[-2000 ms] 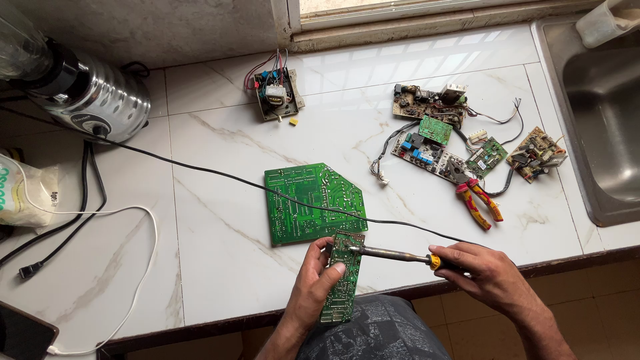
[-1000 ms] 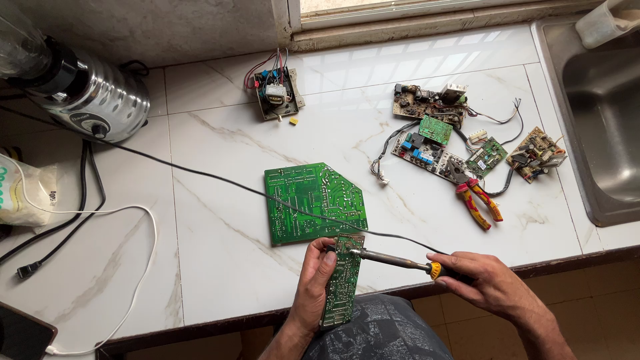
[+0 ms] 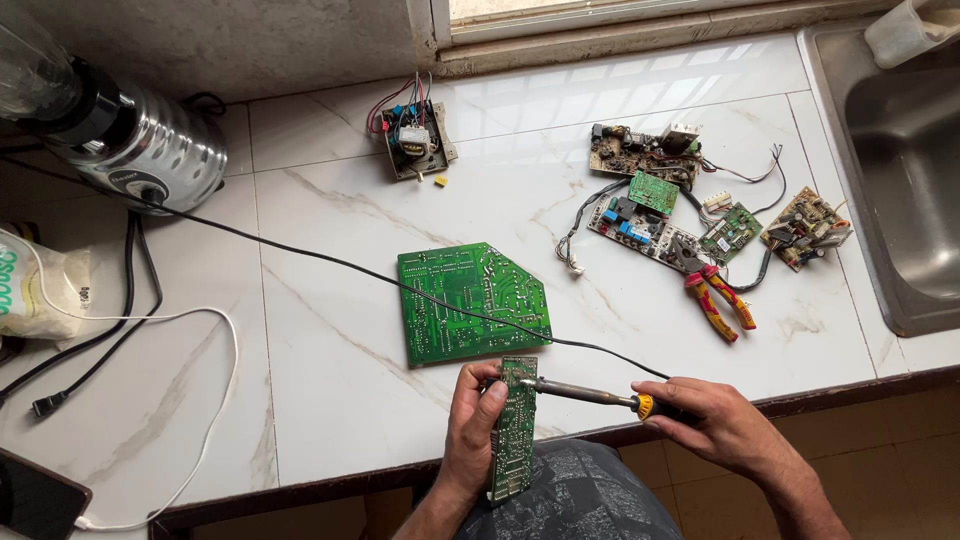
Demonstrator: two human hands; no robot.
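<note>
My left hand (image 3: pixel 474 424) grips a narrow green circuit board (image 3: pixel 517 442) by its left edge, solder side up, over my lap at the counter's front edge. My right hand (image 3: pixel 716 420) is closed on the black and yellow handle of a soldering iron (image 3: pixel 589 392). The iron's tip is at the upper part of the narrow board; whether it touches a joint cannot be told. Behind the hands a larger green circuit board (image 3: pixel 465 300) lies flat on the counter, with the iron's black cord (image 3: pixel 330 259) running across it.
Combination pliers (image 3: pixel 709 292) with red and yellow handles lie by several circuit boards (image 3: pixel 652 225) at the right, near a steel sink (image 3: pixel 900 180). An open module with wires (image 3: pixel 415 142) sits at the back. A blender (image 3: pixel 142 142), cables, a plastic bag and a phone (image 3: pixel 37 495) are on the left.
The soldering iron and my right hand have shifted slightly. My left hand keeps its hold on the narrow board.
</note>
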